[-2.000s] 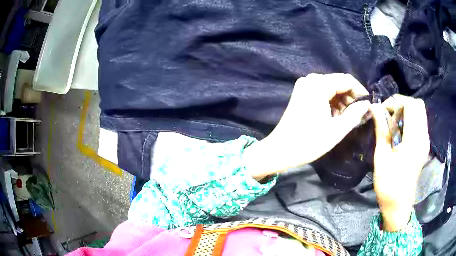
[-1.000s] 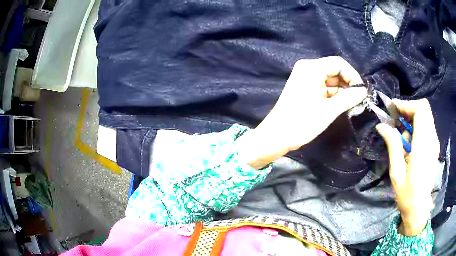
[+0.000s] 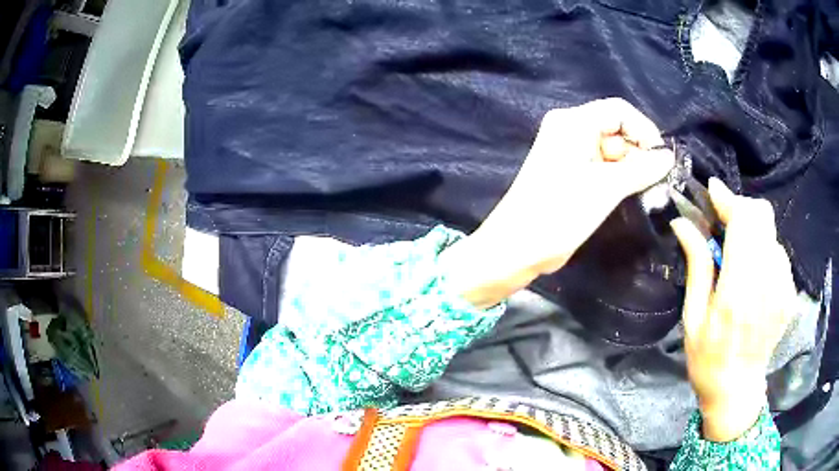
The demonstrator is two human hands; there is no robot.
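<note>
A dark navy denim garment (image 3: 368, 120) lies spread across the table in front of me. My left hand (image 3: 598, 184) pinches a small edge or seam of the garment at the right of the picture, with a pale bit showing under the fingertips. My right hand (image 3: 736, 285) holds thread snips (image 3: 692, 210), blades pointing up and left at the pinched edge; the blue handle is mostly hidden by the fingers. Whether the blades touch the cloth cannot be told. A dark rounded fold (image 3: 635, 308) hangs below the hands.
Grey-blue denim (image 3: 534, 359) lies between the garment and my body. A pale tray or board (image 3: 124, 83) stands at the upper left. Beyond it are grey floor with a yellow line (image 3: 152, 239) and shelves or racks at the left edge.
The right hand has picked the snips into view from between its fingers, then moved slightly left and closed the blades partly. The left hand has shifted slightly up, keeping its pinch.
</note>
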